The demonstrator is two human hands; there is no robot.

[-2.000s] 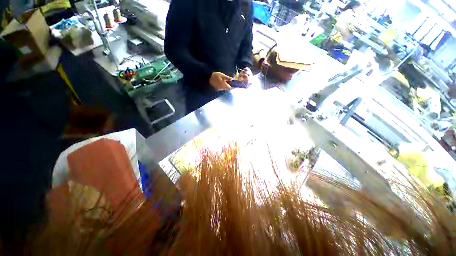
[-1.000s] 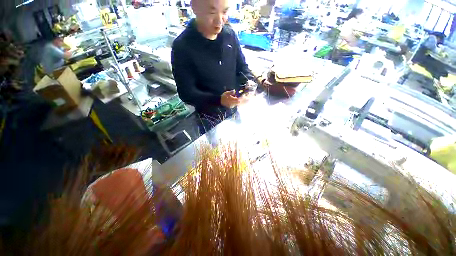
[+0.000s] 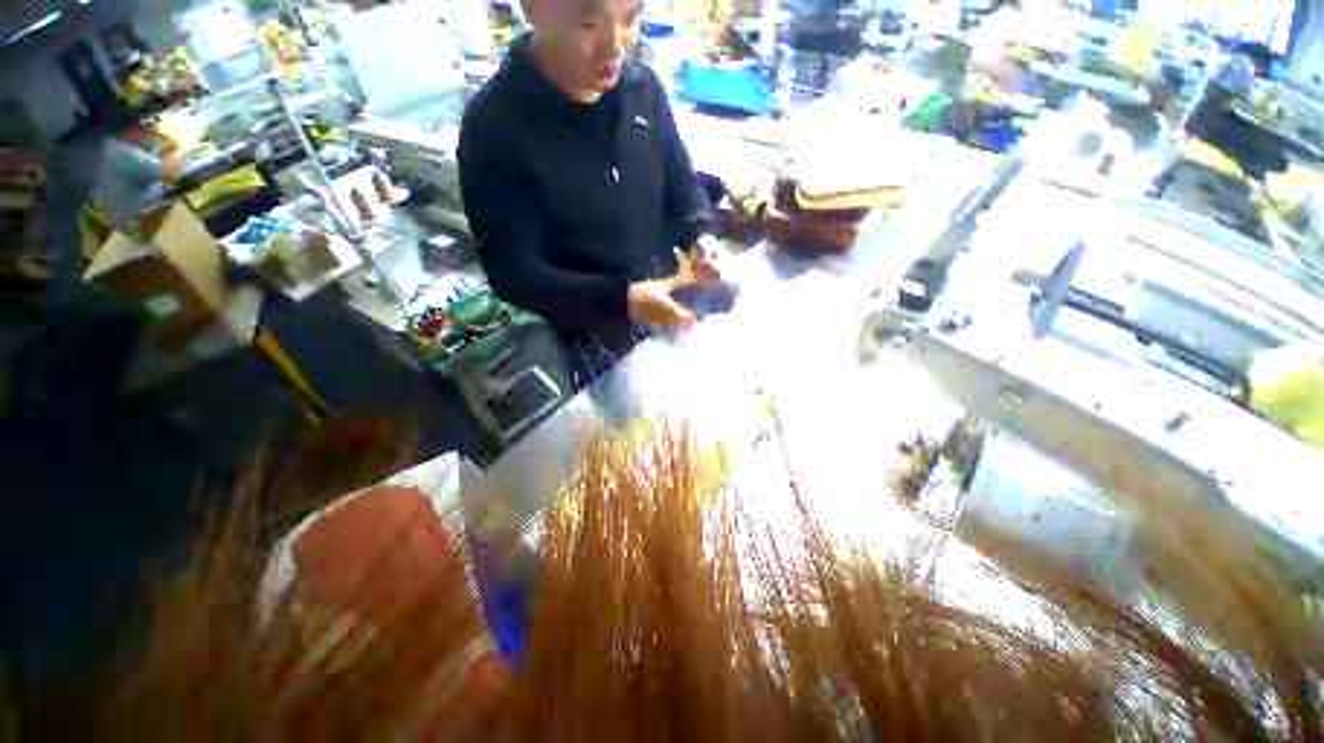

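Note:
Neither of my hands can be made out; reddish-brown hair covers the lower view. In front of me is a machine table (image 3: 540, 453), mostly lost in white glare. A white industrial sewing machine (image 3: 1067, 389) stands to the right of the glare, with metal parts at its left end. Rust-orange pieces (image 3: 375, 549) lie in a white-lined blue bin (image 3: 507, 617) at the lower left, partly behind the hair. What lies on the table under the glare cannot be told.
A person in dark clothing (image 3: 581, 189) stands across the table, holding a small dark object (image 3: 709, 298) in both hands. Brown and yellow pieces (image 3: 835, 211) lie beside them. A green crate (image 3: 472, 319) and an open cardboard box (image 3: 167, 269) are at the left.
The view has tilted up since the first frame, bringing the person's head into view. Since the second, the person appears slightly further left, with both hands closer around the dark object.

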